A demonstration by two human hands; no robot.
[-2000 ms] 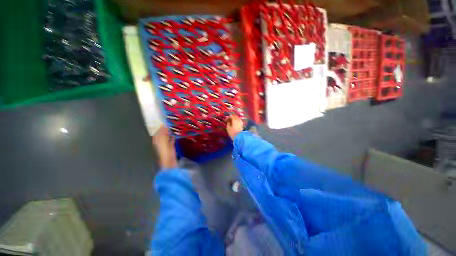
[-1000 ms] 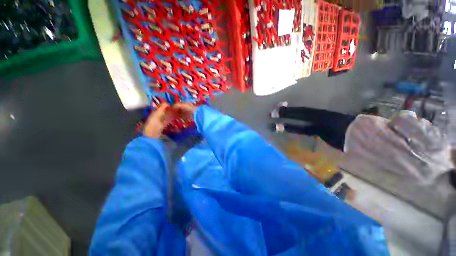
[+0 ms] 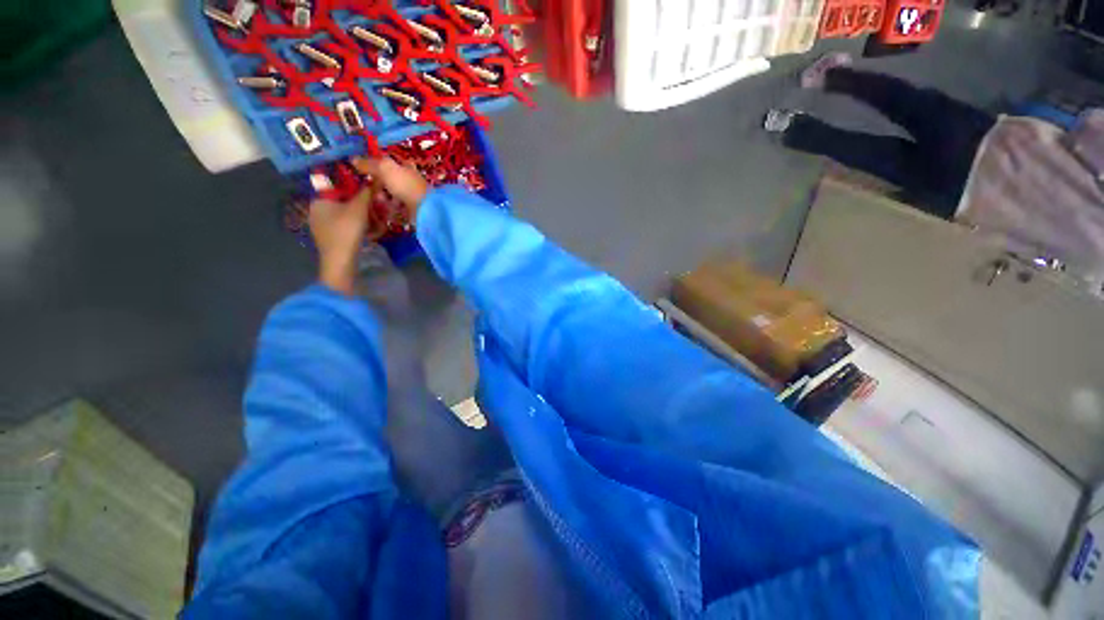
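A blue compartment tray (image 3: pixel 276 143) at the upper left holds rows of small electronic units, most gripped by red spring clamps (image 3: pixel 385 49). Two units (image 3: pixel 303 133) at its near left corner show no clamp. Below the near edge, a deep blue clamp bin (image 3: pixel 490 170) holds many loose red clamps. My left hand (image 3: pixel 339 224) is over the bin's left part with something red and a small white piece at its fingertips. My right hand (image 3: pixel 397 182) is beside it, fingers near a red clamp at the tray edge; its exact grip is blurred.
A pale board (image 3: pixel 200 103) lies under the tray's left side. A red tray (image 3: pixel 573 49) and a white tray (image 3: pixel 693 55) stand to the right. A person (image 3: pixel 920 139) is at the upper right. A cardboard carton (image 3: pixel 757 317) lies on a bench at right. A pale box (image 3: pixel 103 509) is lower left.
The view has shifted, so the tray sits higher and further left. My hands have moved up to the tray's near edge. Two units at the near corner now show without clamps.
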